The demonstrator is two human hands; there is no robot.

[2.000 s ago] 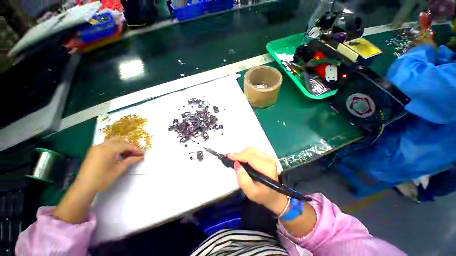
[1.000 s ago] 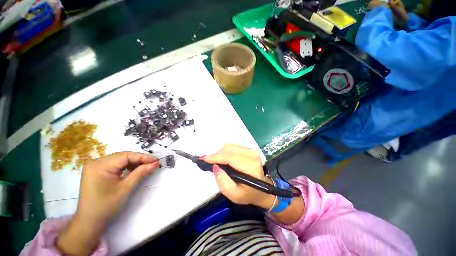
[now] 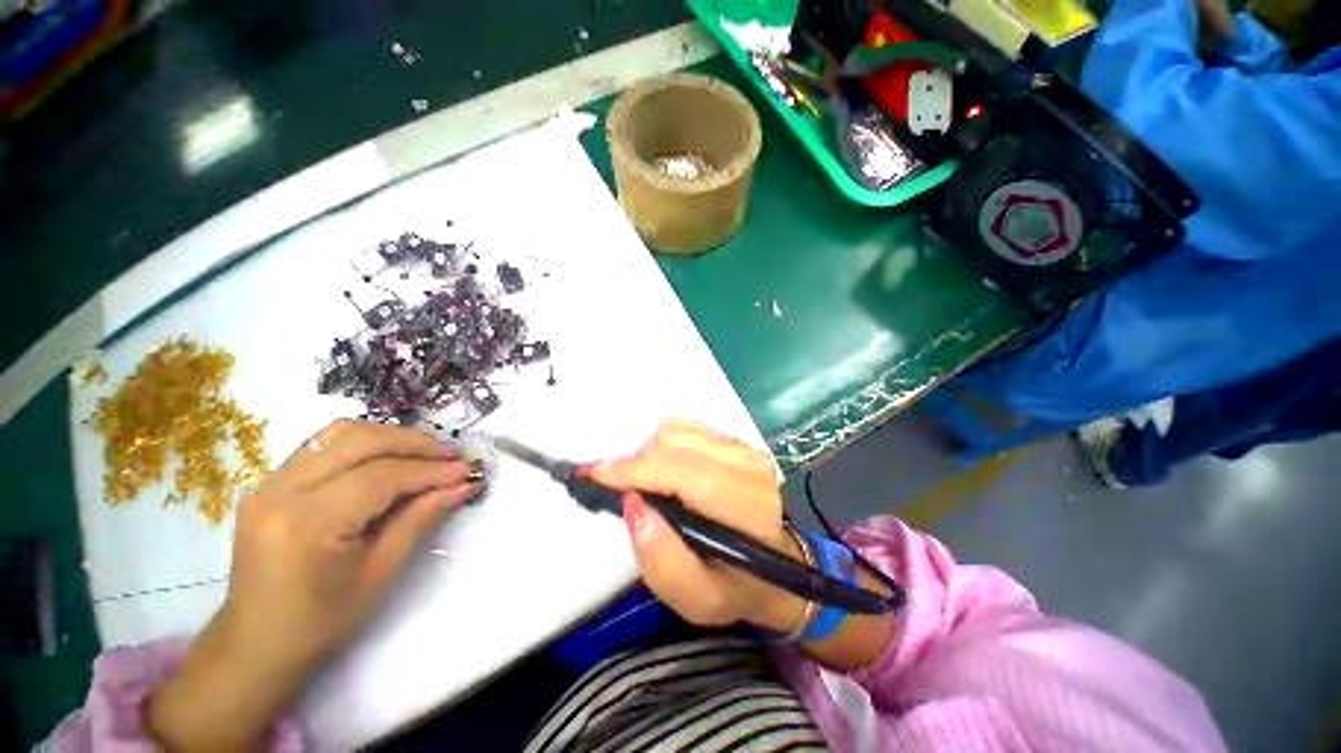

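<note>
My right hand holds a black soldering iron like a pen, its metal tip pointing left, close to my left fingertips. My left hand pinches a small piece at a dark component on the white board. The fingers partly hide the piece, and I cannot tell whether the tip touches it. A pile of dark components lies just beyond my left hand. A pile of gold-coloured contacts lies at the board's left.
A thick tan ring with small bits inside stands beyond the board's right corner. A green tray with tools and a black fan stand at the right. A person in a blue smock is beyond. The dark green conveyor runs behind.
My left hand has moved right from the gold pile to the dark component, with a piece between its fingertips. The iron has come close to those fingertips. The view has shifted, so the piles appear further left.
</note>
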